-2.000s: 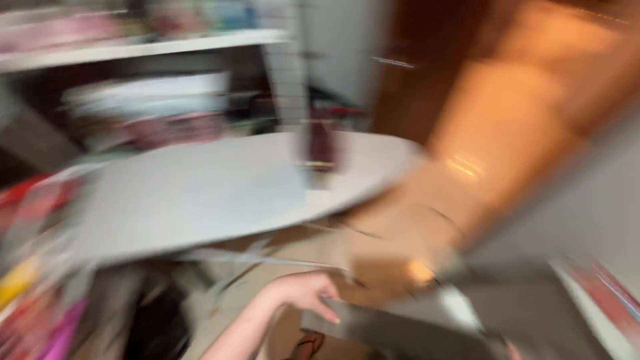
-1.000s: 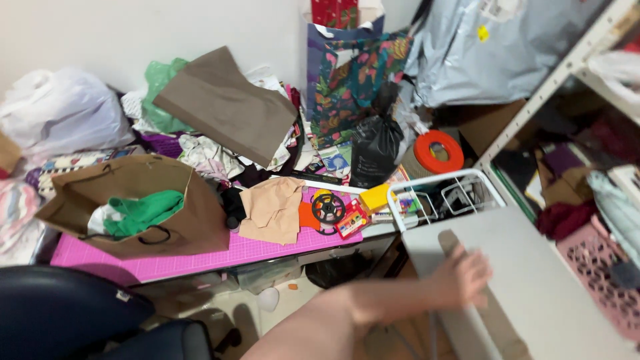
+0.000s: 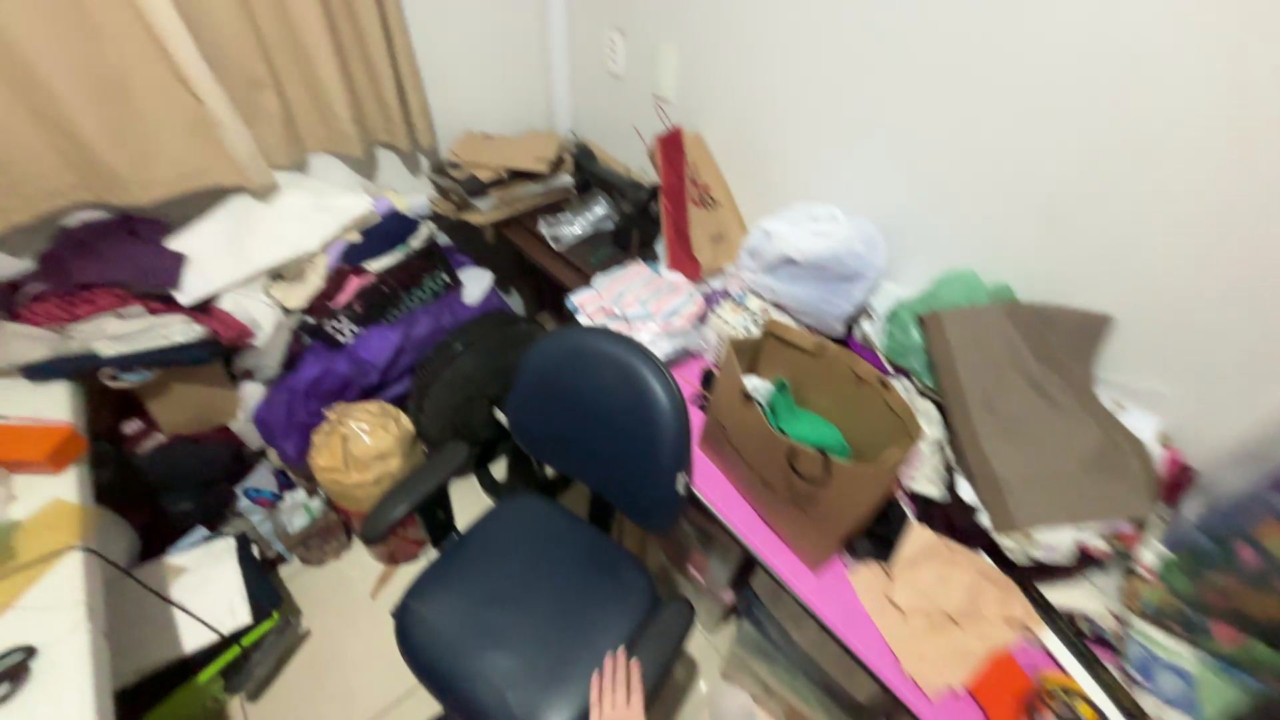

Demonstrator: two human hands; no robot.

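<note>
Only the fingertips of one hand, which looks like my left hand, show at the bottom edge. They are extended and hold nothing visible; the palm is out of frame. They are in front of the dark blue chair seat, beside its right armrest; contact cannot be told. My right hand is not in view. Behind the seat stands the chair's backrest. To the right, a brown paper bag holding green cloth stands on a pink mat, near beige fabric pieces.
A brown-grey fabric piece lies over a clothes pile by the wall. Heaped clothes and a crumpled tan bag are left of the chair. A white table edges the far left, with a green-handled tool low beside it.
The view has swung left, bringing the whole chair and the curtain into sight. The hand that was over the white surface one second ago now shows only fingertips by the chair.
</note>
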